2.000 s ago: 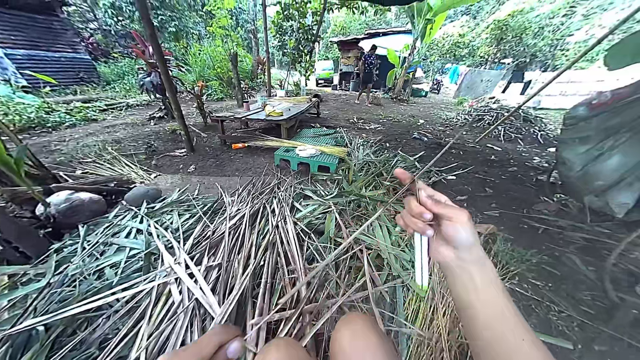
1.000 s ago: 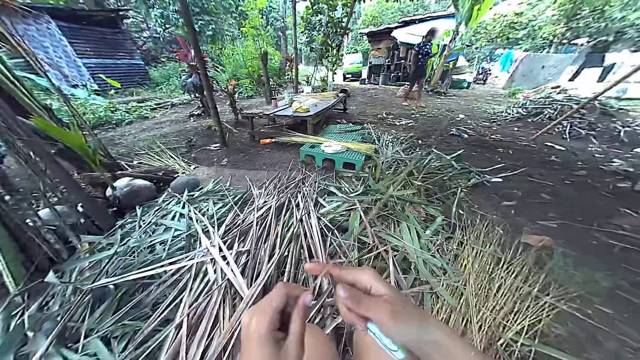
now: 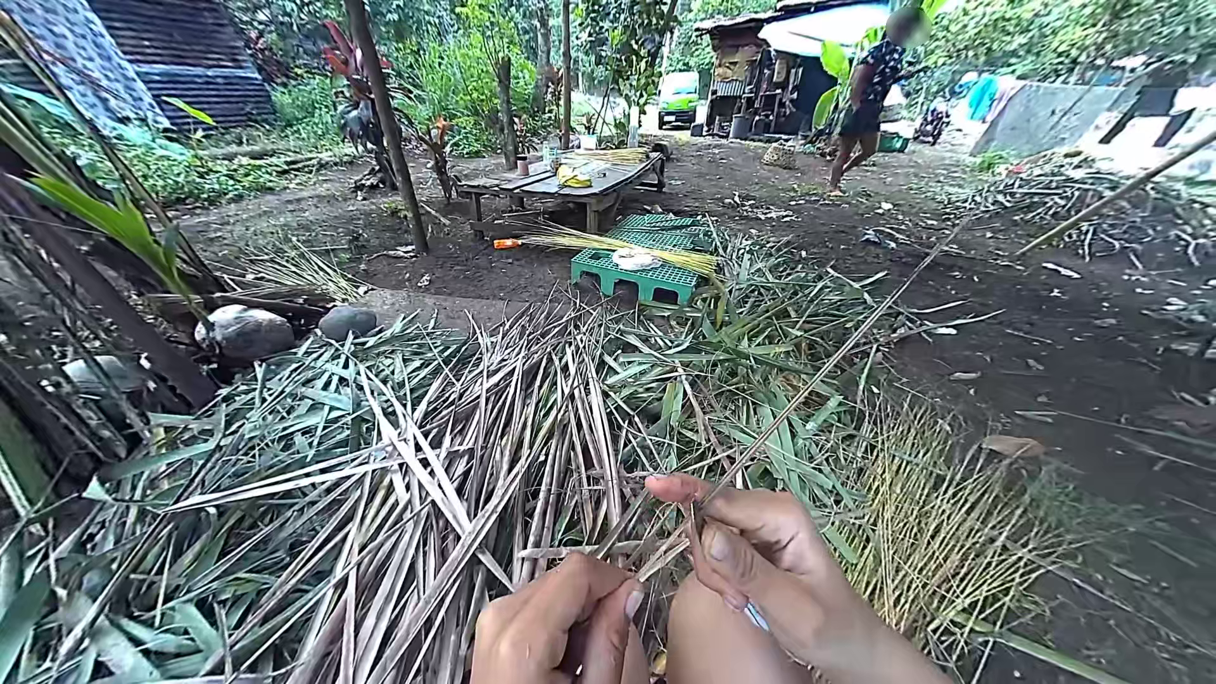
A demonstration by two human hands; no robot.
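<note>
My left hand (image 3: 560, 617), low in the middle of the view, pinches the end of a dry palm leaflet (image 3: 662, 559). Just right of it, my right hand (image 3: 769, 560) grips the same leaflet between thumb and fingers; a thin stem (image 3: 836, 356) runs from there up to the right. A pale, narrow handle (image 3: 756, 616), probably a knife's, shows under the right palm; its blade cannot be made out. Beneath and beyond both hands lies a heap of dry brown leaflets (image 3: 475, 446) with green ones around it. A bundle of thin stripped ribs (image 3: 940, 532) lies to the right.
A green plastic crate (image 3: 655, 275) bears yellowish ribs and a white item. Behind it stands a low wooden table (image 3: 608, 185). Stones (image 3: 245, 331) and a slim trunk (image 3: 388, 123) are at left. A person (image 3: 866, 95) walks far back right, near a shed (image 3: 750, 76).
My right hand, raised and apart from the left two seconds ago, has come down beside it. The left hand has come up from the lower edge. The distant person has moved right.
</note>
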